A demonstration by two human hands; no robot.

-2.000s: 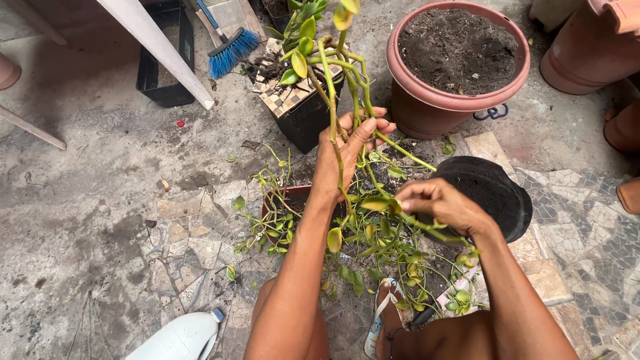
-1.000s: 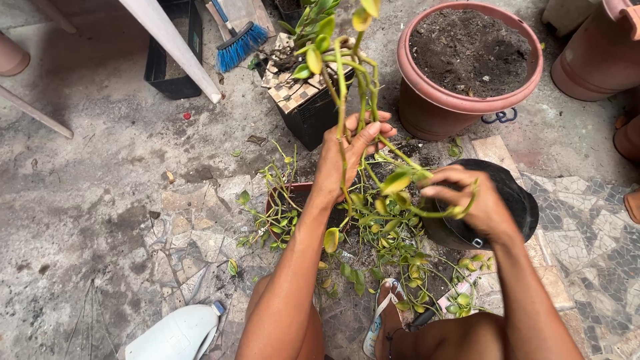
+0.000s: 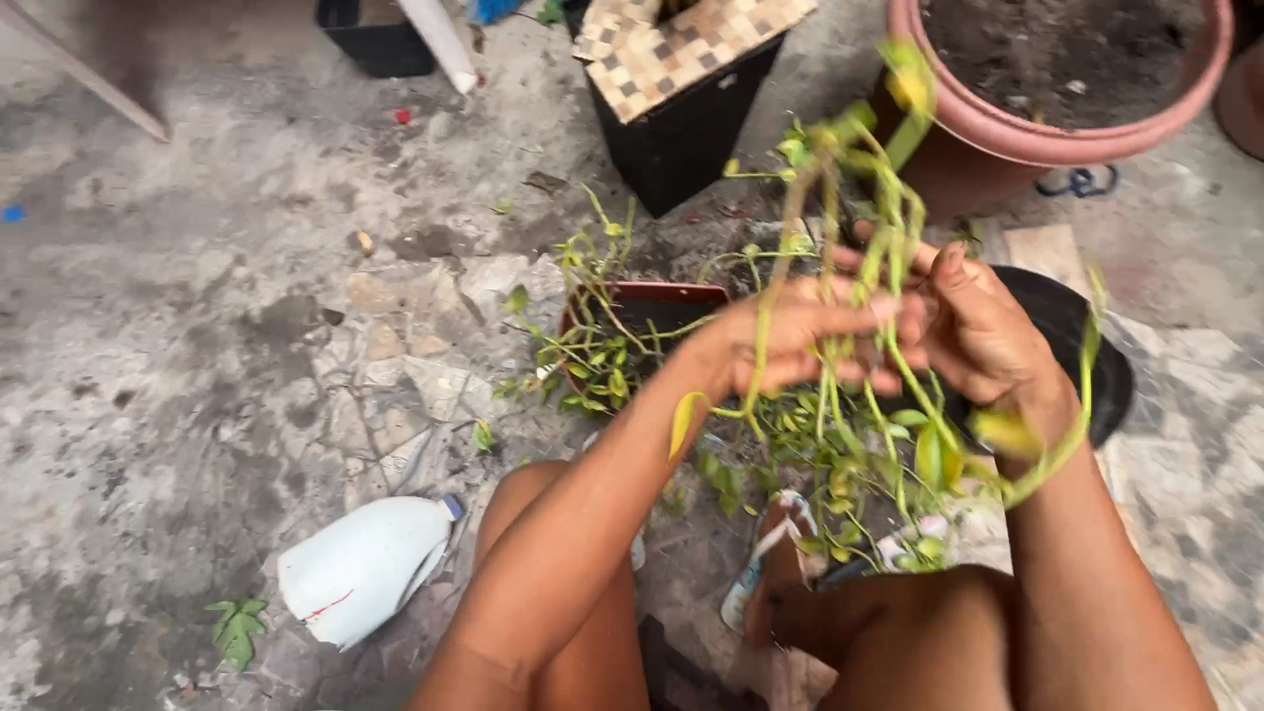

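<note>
A bundle of long green vine stems [image 3: 894,267] with yellowing leaves hangs in front of me, blurred by motion. My left hand [image 3: 820,331] has its fingers and thumb around several of the stems. My right hand [image 3: 973,326] is beside it, palm turned up and fingers bent, close to the same stems; whether it grips any is unclear. One loose stem curves over my right wrist. Below the hands, more leafy vines trail over the ground. A red-rimmed rectangular planter [image 3: 671,291] with thin vines stands left of my left hand.
A large terracotta-coloured pot [image 3: 1066,148] of soil stands at the upper right, with a black round pot [image 3: 1096,365] below it. A tile-topped black planter [image 3: 681,118] is at the top. A cut white plastic jug [image 3: 365,563] lies lower left. My feet and knees are below the vines.
My right hand has moved in beside my left hand and turned palm up; before, it was farther right on a stem. The stems' top has sunk lower. The view has shifted down.
</note>
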